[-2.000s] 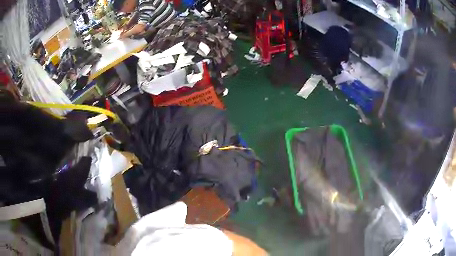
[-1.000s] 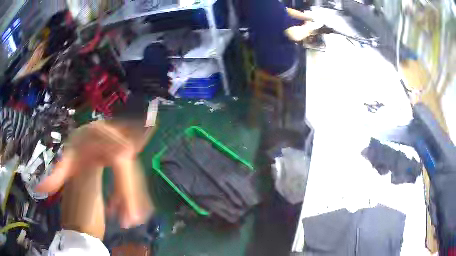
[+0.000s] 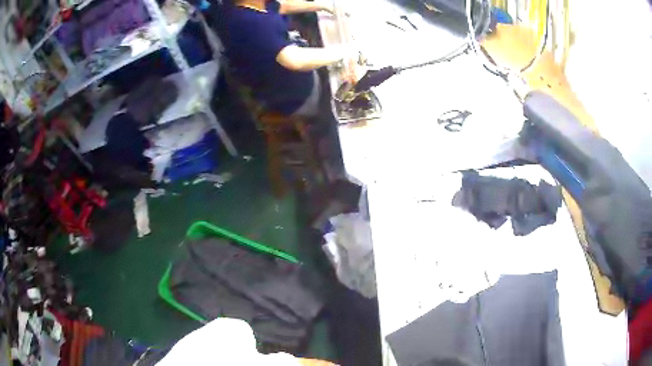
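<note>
A dark grey garment panel (image 3: 480,325) lies flat at the near end of the long white-covered table (image 3: 422,236), with a seam line down it. Small dark cloth pieces (image 3: 507,200) lie loose beyond it. A white sleeve (image 3: 214,344) and a thin strip of bare skin show at the bottom edge. Neither of my hands can be seen; both are out of the picture.
A green basket (image 3: 236,236) with dark grey pieces stands on the floor. A seated person in dark blue (image 3: 261,53) works at the table's far left, near an iron (image 3: 357,107). Scissors (image 3: 455,119) lie on the table. A long dark padded board (image 3: 593,157) runs along the right.
The view has swung right, from the floor and scrap piles to the table. The blurred bare arms and hand seen at the left one second ago are gone, apart from the skin strip at the bottom.
</note>
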